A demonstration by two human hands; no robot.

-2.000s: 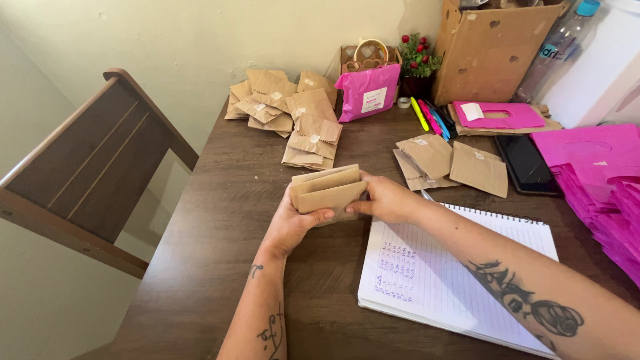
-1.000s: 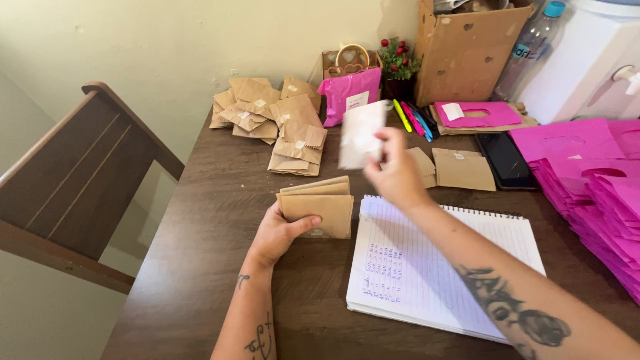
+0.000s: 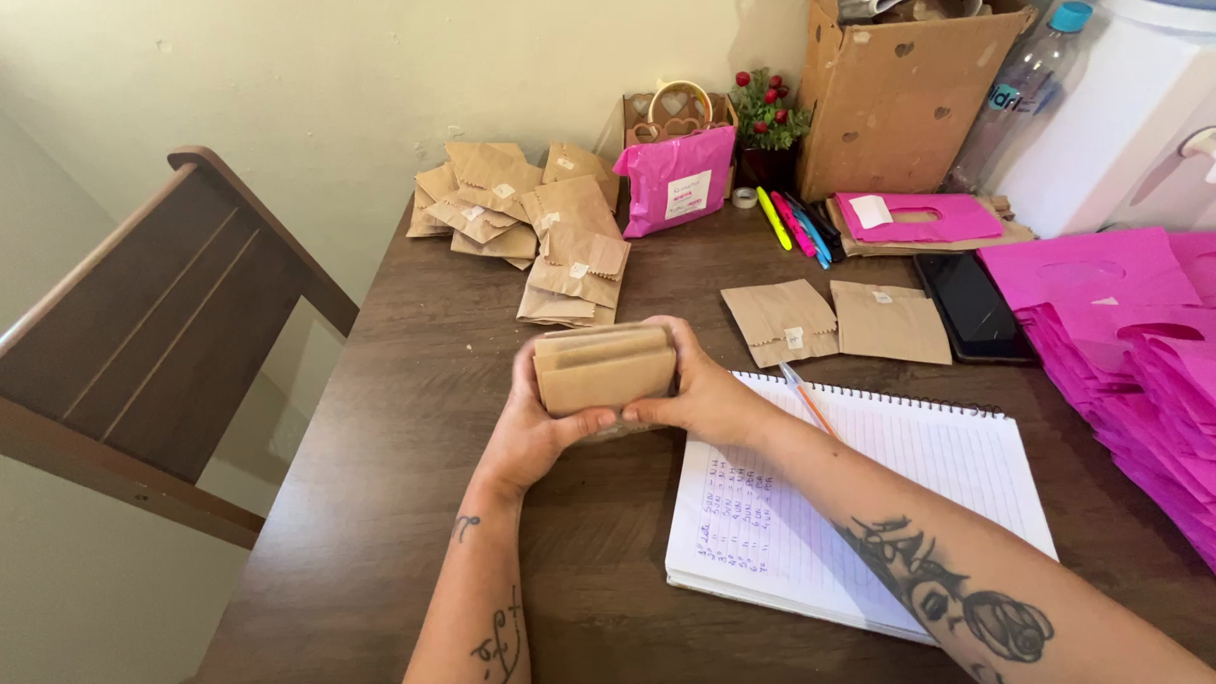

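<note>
Several folded brown paper packets (image 3: pixel 608 375) stand stacked together between my two hands over the dark wooden table. My left hand (image 3: pixel 541 413) grips their left side, thumb across the near face. On their right side my right hand (image 3: pixel 679 394) is closed, its thumb near the left one. Beyond them lies a pile of folded kraft paper packets (image 3: pixel 579 271) with small white stickers. Two more packets (image 3: pixel 784 318) lie to the right, behind a spiral notebook (image 3: pixel 883 503) with handwriting. An orange pen (image 3: pixel 807 399) rests on the notebook.
A pink parcel (image 3: pixel 679 180), highlighters (image 3: pixel 774 218), a tape roll (image 3: pixel 744 198) and a small potted plant (image 3: pixel 768 114) stand at the back. A cardboard box (image 3: pixel 902 104) and bottle (image 3: pixel 1021 95) are behind. Pink bags (image 3: pixel 1121 361) and a phone (image 3: pixel 974 309) lie right; a wooden chair (image 3: pixel 161 323) is left.
A second ago my right hand was raised with a packet, apart from the left. It has come down and left to the stack, and both hands now hold the packets together.
</note>
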